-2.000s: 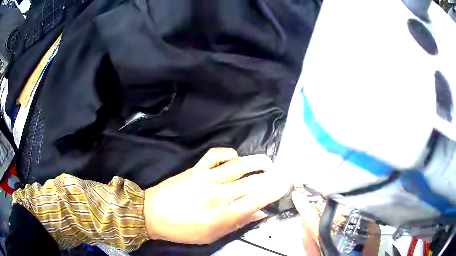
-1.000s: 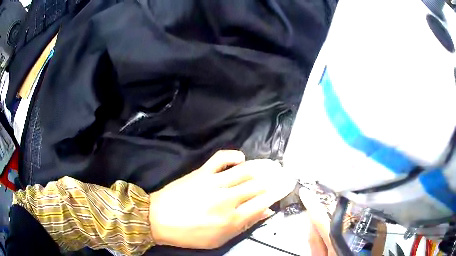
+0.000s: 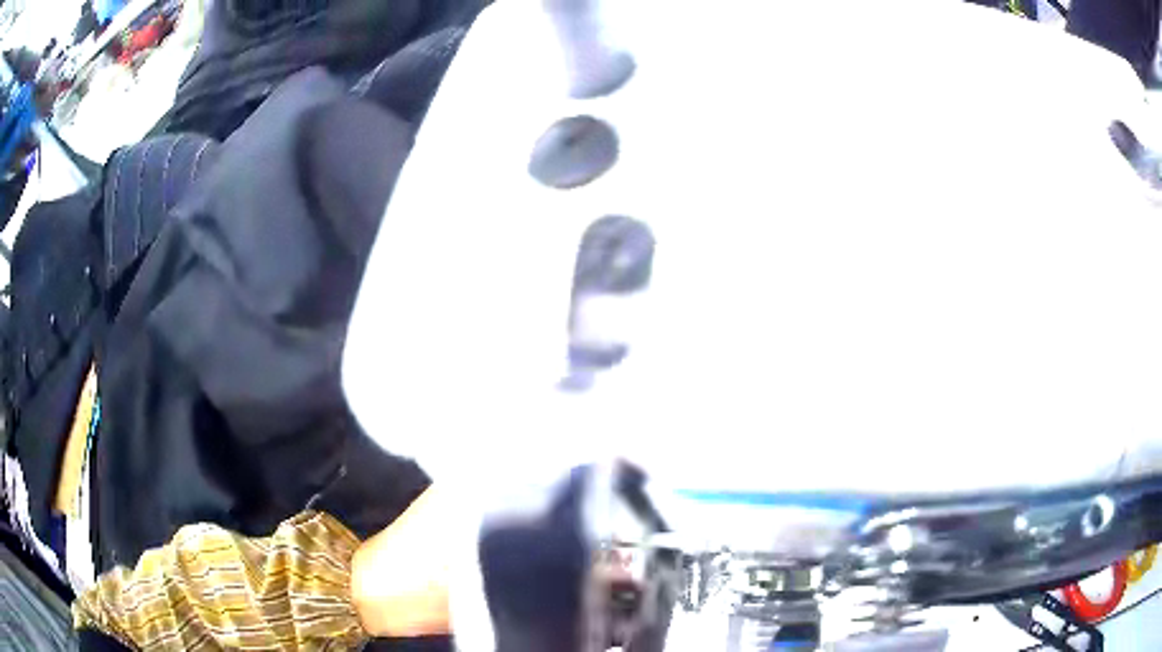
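Note:
The white sewing machine head (image 3: 790,255) fills the middle and right of the view, with metal parts (image 3: 777,592) along its lower front. My left hand (image 3: 414,573) shows only as its back and wrist, in a striped yellow-brown sleeve. Its fingers are hidden behind the machine head. Smooth black lining (image 3: 242,369) lies in folds above and left of the wrist. Dark shell fabric with thin pale lines (image 3: 153,191) is at the left. My right hand is not in view. The needle area is hidden.
Red and yellow-orange scissor handles (image 3: 1093,596) lie at the lower right, beside small black snips (image 3: 1064,624). A tan strip (image 3: 77,446) shows at the left edge of the cloth. Blurred blue and red items are at the upper left.
The view has shifted, so the machine head now covers far more of it. My left hand's fingers are now hidden, and my right hand, partly seen before, is out of sight.

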